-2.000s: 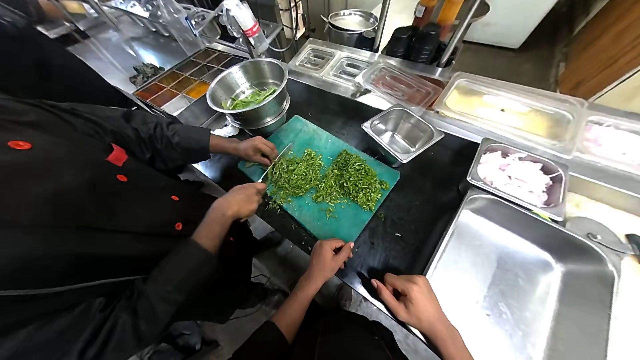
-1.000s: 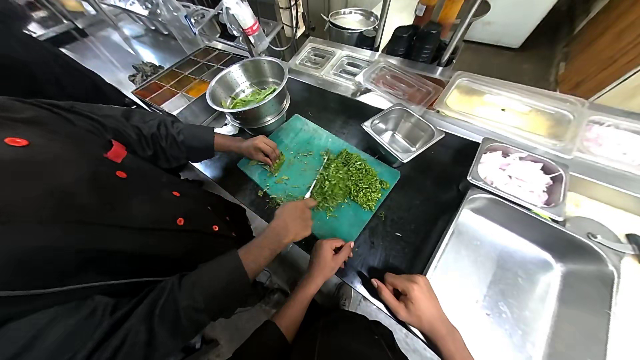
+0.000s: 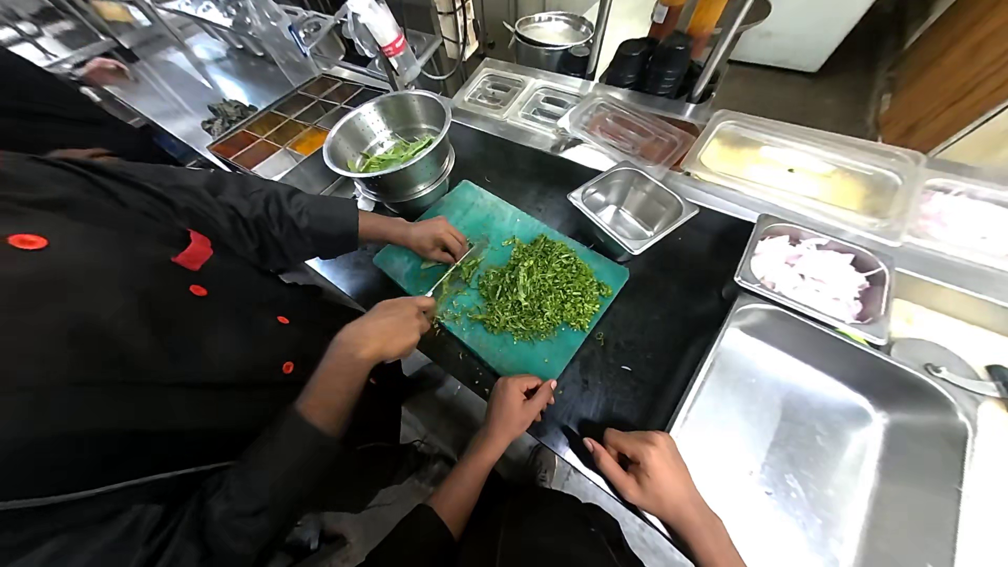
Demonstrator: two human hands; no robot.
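Note:
My left hand [image 3: 518, 405] rests at the near corner of a green cutting board [image 3: 543, 358], its fingers curled, with no object visible in them. To its right, my right hand [image 3: 646, 468] lies on the black counter's edge, loosely curled and holding nothing, left of a large steel pan [image 3: 803, 425]. Chopped green leaves [image 3: 543, 287] are heaped on the board. A co-worker's hand [image 3: 391, 327] grips a knife [image 3: 457, 269], its blade over greens on the board's left part. The co-worker's other hand [image 3: 437, 239] holds down greens by the blade.
A perforated steel bowl [image 3: 339, 146] with green pods or leaves stands behind the board. A small steel container [image 3: 630, 206] sits behind the chopped heap. Sliced onions fill a steel container [image 3: 886, 303] at right. Lidded plastic containers [image 3: 803, 169] line the back; a spice tray [image 3: 276, 138] is at far left.
The co-worker's knife hand first moved right to the heap, then back left beside the other hand. The chopped leaves are gathered into one heap further right. My hands have not plainly moved.

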